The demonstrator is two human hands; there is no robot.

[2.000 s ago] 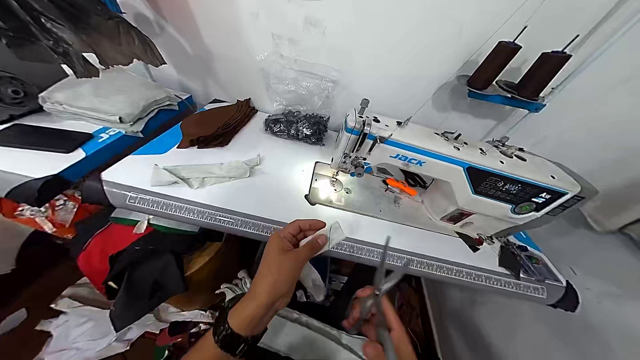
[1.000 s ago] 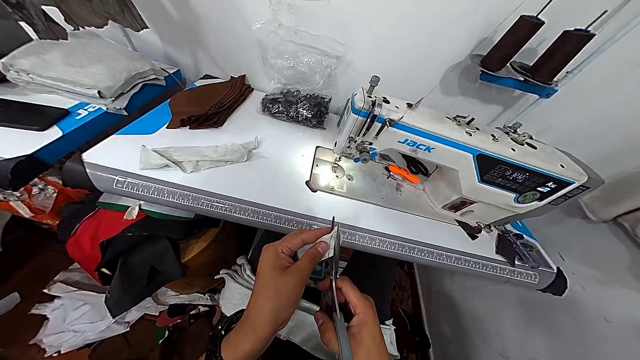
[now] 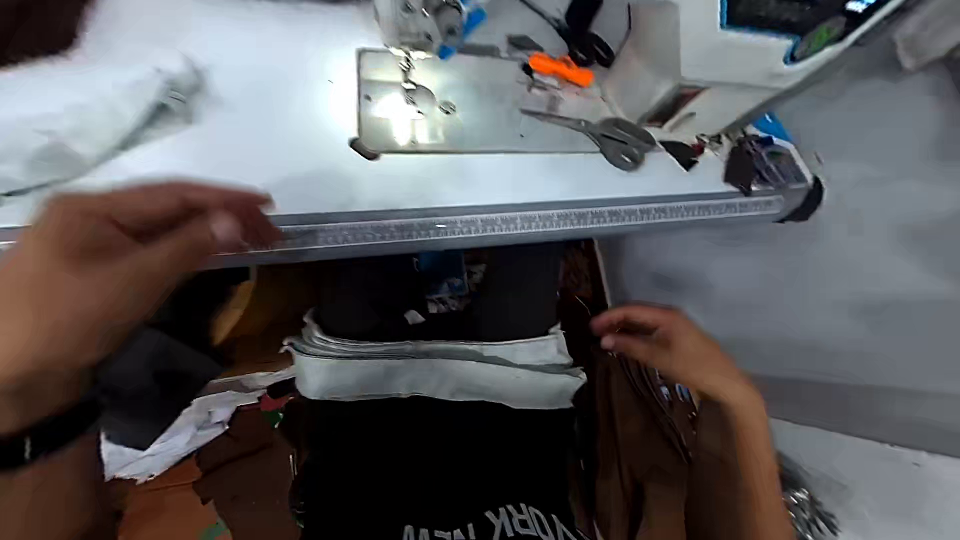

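My left hand (image 3: 142, 247), blurred, is over the front edge of the sewing table at the left, with no object visible in it. My right hand (image 3: 660, 341) hangs below the table edge at the right, fingers slightly bent, nothing seen between them. Pale fabric strips (image 3: 435, 379) lie stacked across my lap between the hands. Metal scissors (image 3: 611, 139) rest on the table beside the base of the sewing machine (image 3: 712, 45). A pale folded cloth piece (image 3: 67, 127) lies on the table beyond my left hand.
An orange tool (image 3: 561, 69) and black-handled snips (image 3: 581, 37) lie near the machine. A measuring tape (image 3: 510, 223) runs along the table's front edge. A small tray of odds and ends (image 3: 772, 161) stands at its right end. Brown cloth (image 3: 637, 442) hangs at the right.
The scissors have gone from my right hand to the table. My hands have moved apart, and the small pale piece is no longer seen in my left hand. The view has moved closer and lower.
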